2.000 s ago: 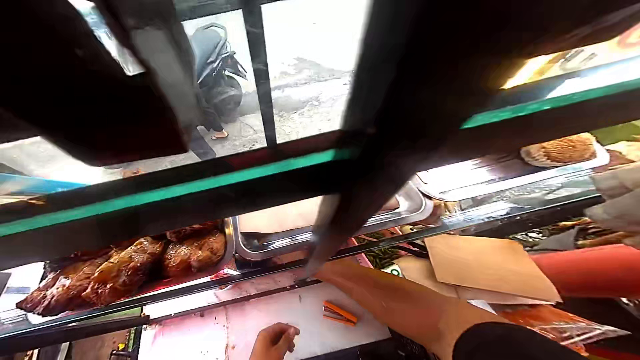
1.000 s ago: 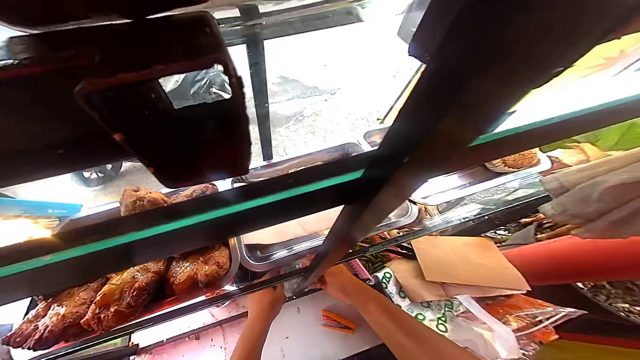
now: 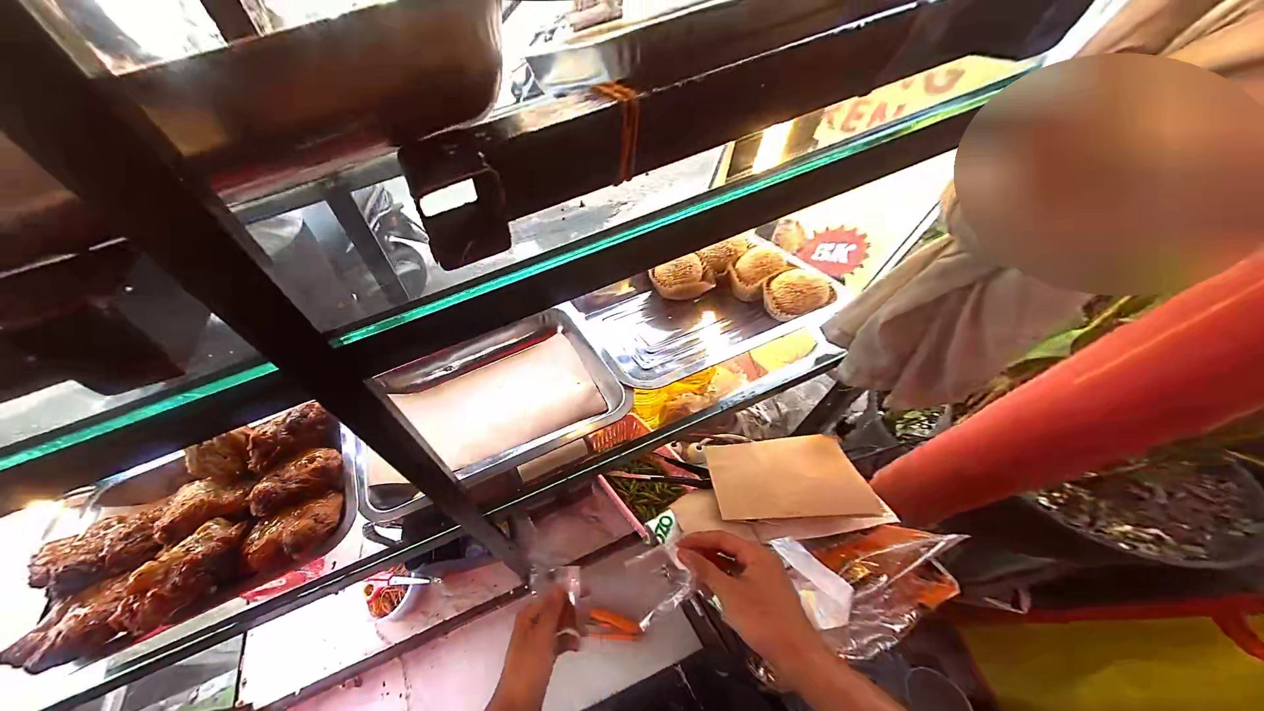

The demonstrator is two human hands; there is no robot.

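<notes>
My left hand [image 3: 541,627] is pinched on one side of a clear plastic bag [image 3: 622,583] at the lower middle. The other side of the bag is between the fingertips of my right hand [image 3: 746,592]. Orange carrot pieces [image 3: 614,624] lie on the white board [image 3: 632,667] behind or under the bag; which one I cannot tell. Just above my right hand is a stack of brown paper sheets [image 3: 798,478]. To the right of that hand lies a clear bag with orange food [image 3: 889,583].
A metal tray of roasted meat [image 3: 197,523] stands left behind glass. Beside it are a tray with a pale block [image 3: 504,405] and a tray of buns [image 3: 632,370]. A small bowl [image 3: 395,595] holds shreds. A dark frame post [image 3: 326,370] slants across; a red pole [image 3: 1086,385] stands right.
My hands, close together at the counter's edge a second ago, are now apart with a clear bag between them. The view has swung to the right, and the bun tray shows more fully.
</notes>
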